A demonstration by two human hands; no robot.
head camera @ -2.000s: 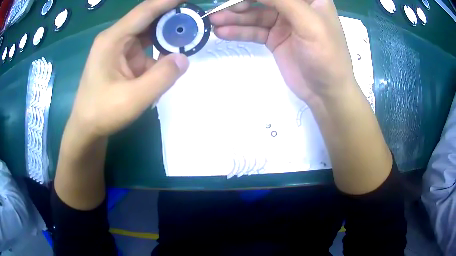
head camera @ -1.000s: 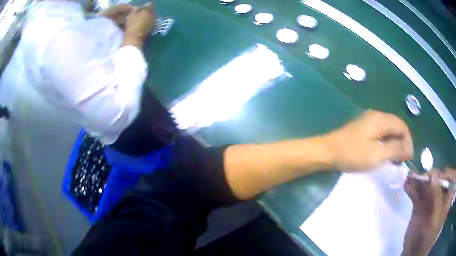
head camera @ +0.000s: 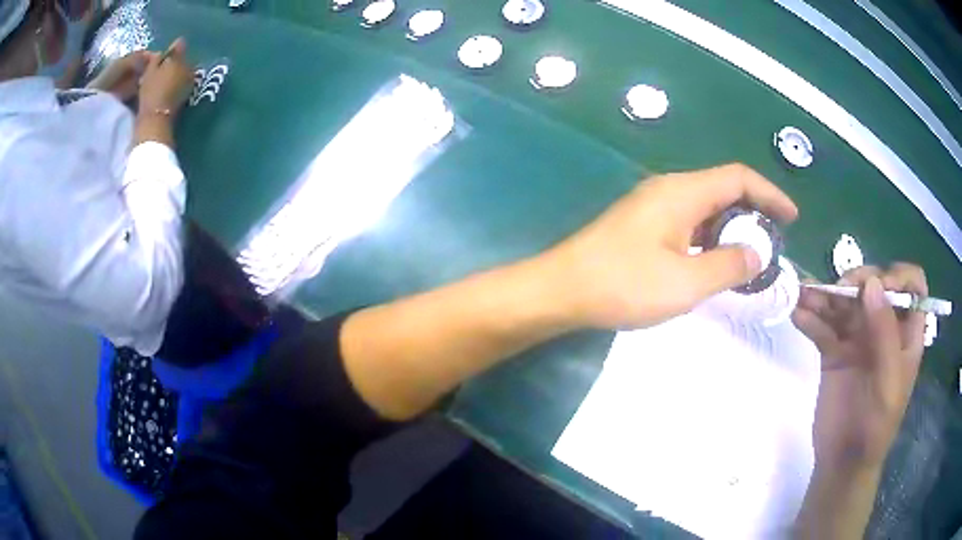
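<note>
My left hand holds a black-rimmed round part between thumb and fingers, above the far end of the white backing sheet. My right hand is just right of it, holding slim tweezers like a pen, tip towards the round part. Whether the tip touches the part is hard to tell. Faint crescents show on the sheet below the part. The fingertips behind the part are hidden.
Round parts lie in a row on the green bench. A glaring strip of arc pieces lies left. A coworker in white sits at the far left. A blue bin of dark parts is below bench level.
The view has swung left since the oldest frame, and back slightly since the middle one. The round part in my left hand now shows clearly. Both hands remain close together.
</note>
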